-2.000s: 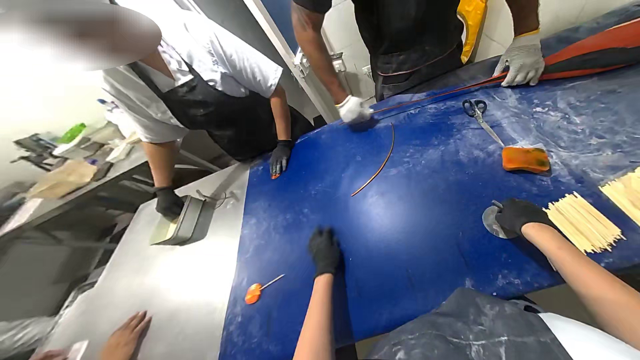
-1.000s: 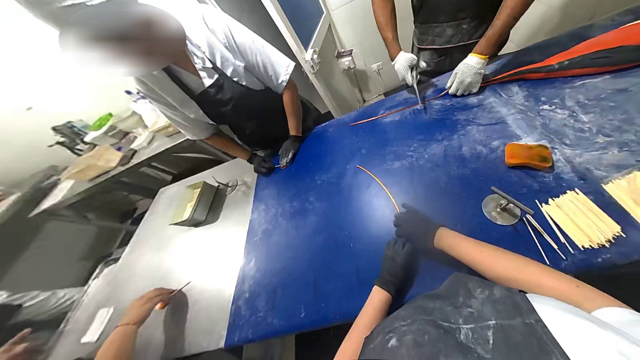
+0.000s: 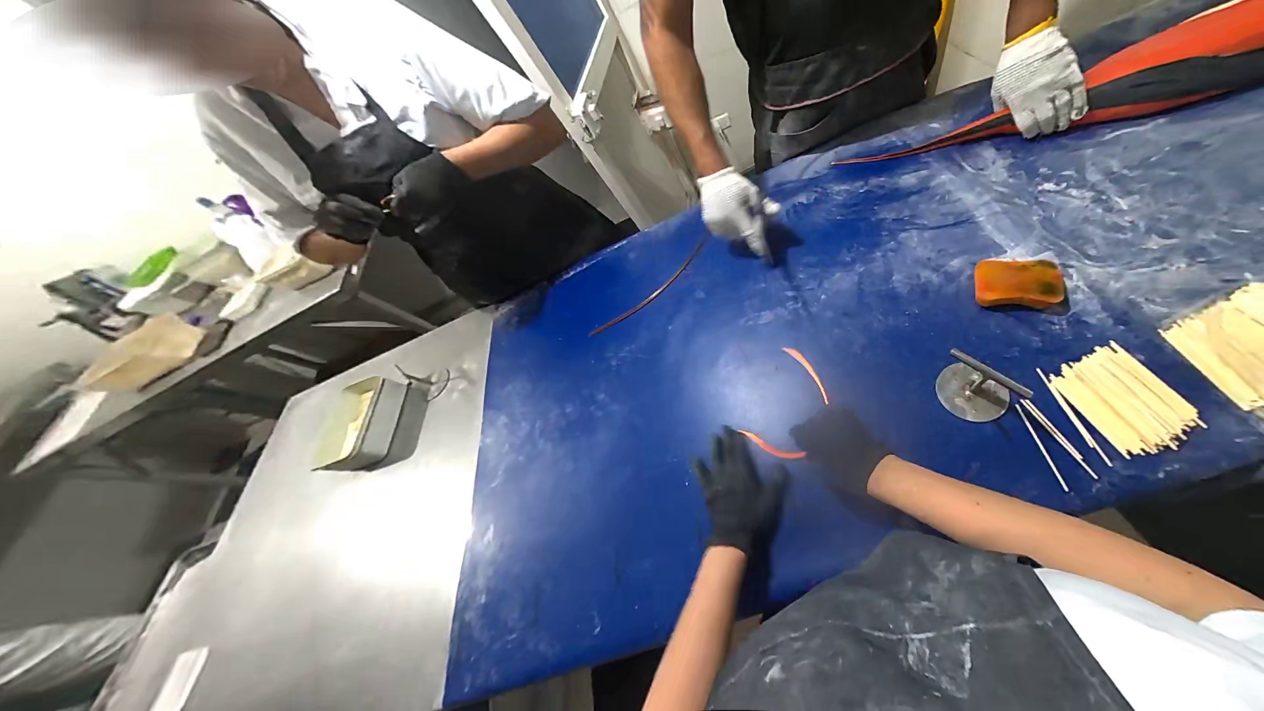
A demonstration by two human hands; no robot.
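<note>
My left hand, black-gloved, lies low over the blue work surface, its fingertips at one end of a short orange strip. The strip's other end meets my right hand, also black-gloved and blurred; whether either hand grips it is unclear. A second curved orange strip runs up from beside my right hand. Farther off, a long thin dark strip lies in a curve. Right of my right hand are a round metal disc with a bar handle and a pile of thin pale sticks.
A co-worker's white-gloved hand touches the far side; the other rests on a long red-and-black striped mass. An orange block sits at right. On the metal table stands a rectangular tin. Another co-worker in black gloves stands far left.
My hands were together at one curved strip; now they are apart, with two short pieces near them. A long strip lies nearer the middle. The co-worker at left has raised both hands from the surface.
</note>
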